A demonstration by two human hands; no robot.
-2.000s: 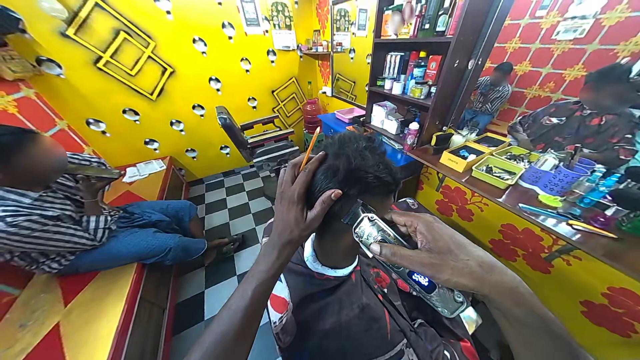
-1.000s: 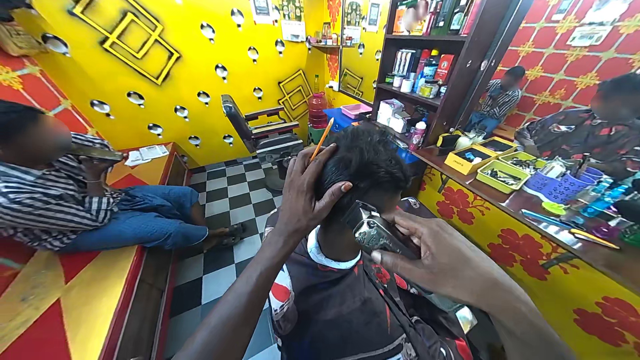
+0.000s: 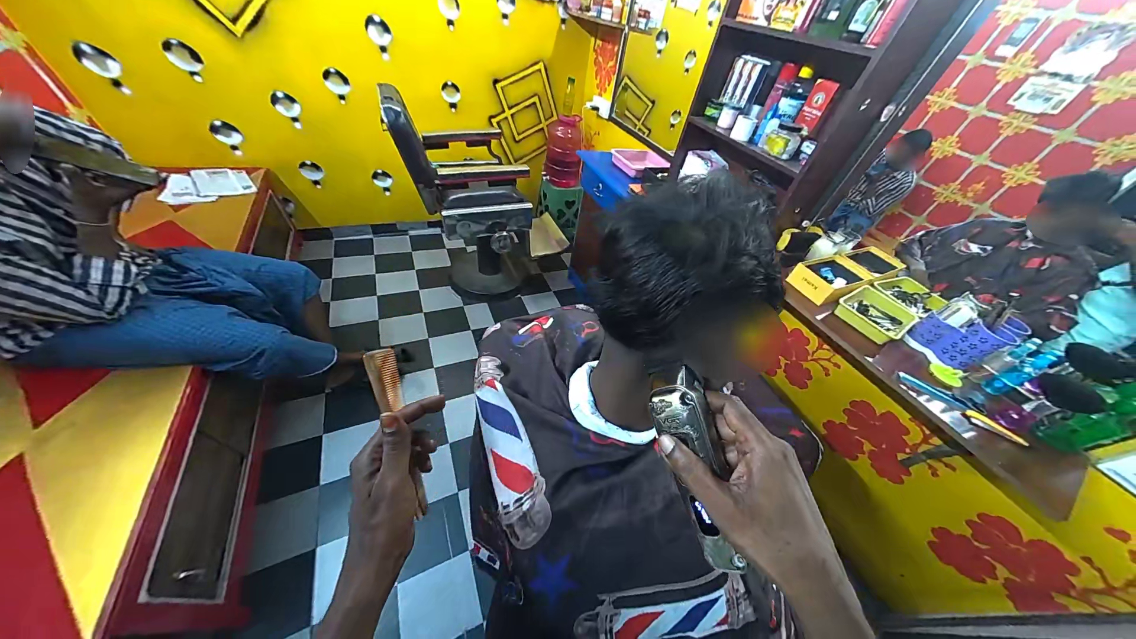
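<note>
My left hand (image 3: 388, 466) holds an orange-brown comb (image 3: 386, 382) upright, to the left of a seated person and apart from them. In my right hand (image 3: 754, 484) is a metallic hair clipper (image 3: 688, 426) with a lit display, its head at the side of the person's neck, below the hair (image 3: 683, 257). The person wears a dark barber's cape (image 3: 603, 515) printed with barber poles, with a white strip (image 3: 590, 413) round the neck. Where the blade meets the skin is partly hidden.
At left, another person in jeans (image 3: 186, 302) sits on a painted bench (image 3: 106, 426). An empty barber's chair (image 3: 484, 204) stands behind. Along the right wall runs a counter (image 3: 1056, 479) bearing yellow trays (image 3: 874, 311) and a purple basket (image 3: 954, 342), under a mirror.
My left hand has left the person's hair and moved down and left, with the comb now upright in it. The clipper has stayed near the side of the neck. The view has shifted.
</note>
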